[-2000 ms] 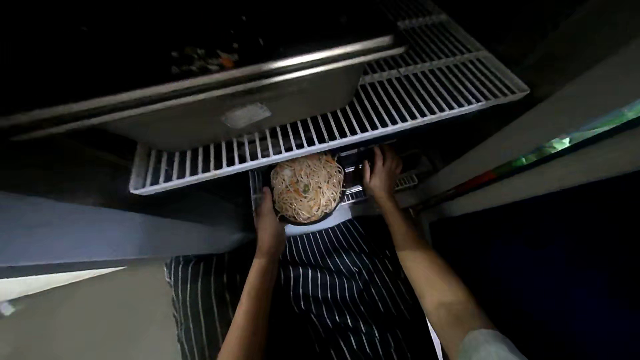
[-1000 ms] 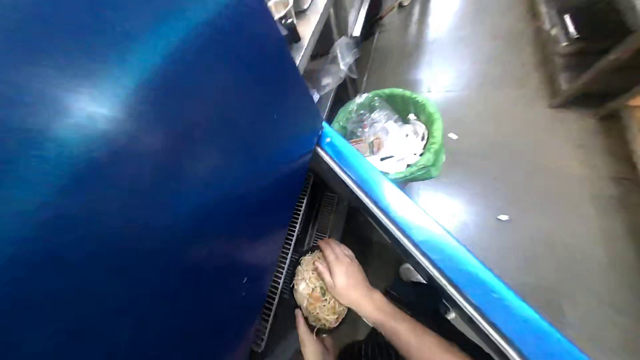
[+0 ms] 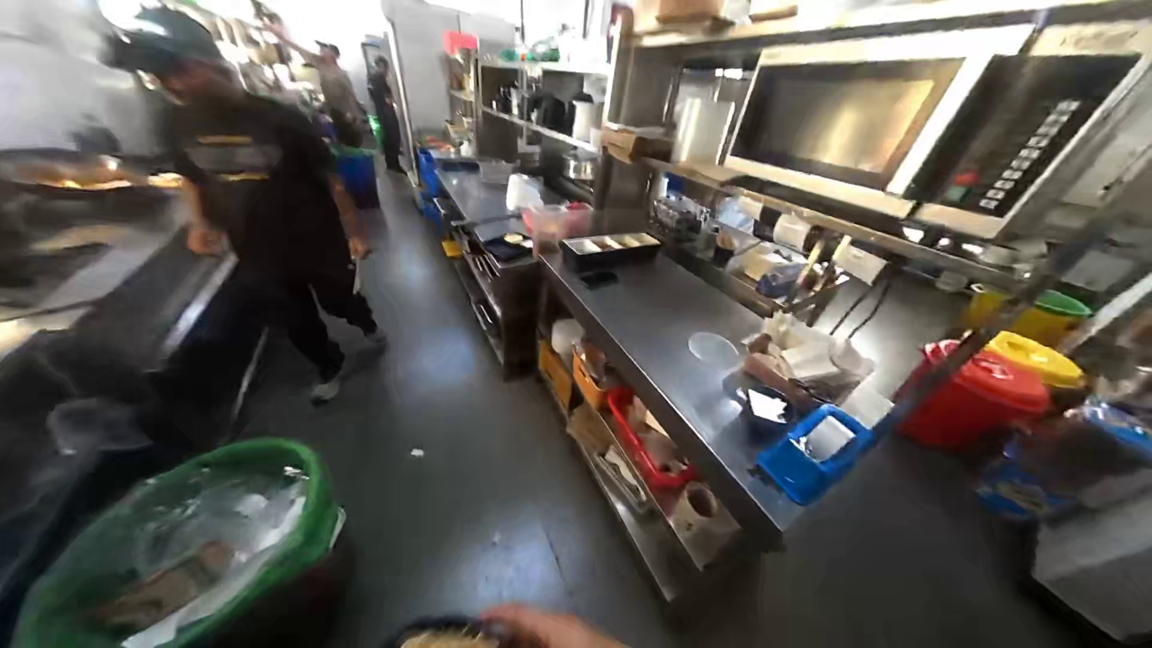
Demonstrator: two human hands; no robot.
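Observation:
At the bottom edge of the head view, the rim of a dark round container (image 3: pixel 447 634) of noodles shows, mostly cut off by the frame. My right hand (image 3: pixel 544 627) is on the right side of that rim, with its fingertips on the edge; the rest of the hand lies below the frame. My left hand is out of view. Left of the container stands a bin with a green liner (image 3: pixel 310 490), holding plastic and card waste.
A steel worktable (image 3: pixel 666 315) on the right carries a blue plastic basket (image 3: pixel 814 454) and a compartment tray (image 3: pixel 610 250). A microwave oven (image 3: pixel 837 117) sits on the shelf above. A person in dark clothes (image 3: pixel 261 180) walks in the aisle at left, with other people farther back.
The view has swung up and away from the refrigerator to the kitchen aisle. The noodle container, earlier between both hands inside the refrigerator, now shows at the bottom edge with my right hand on it.

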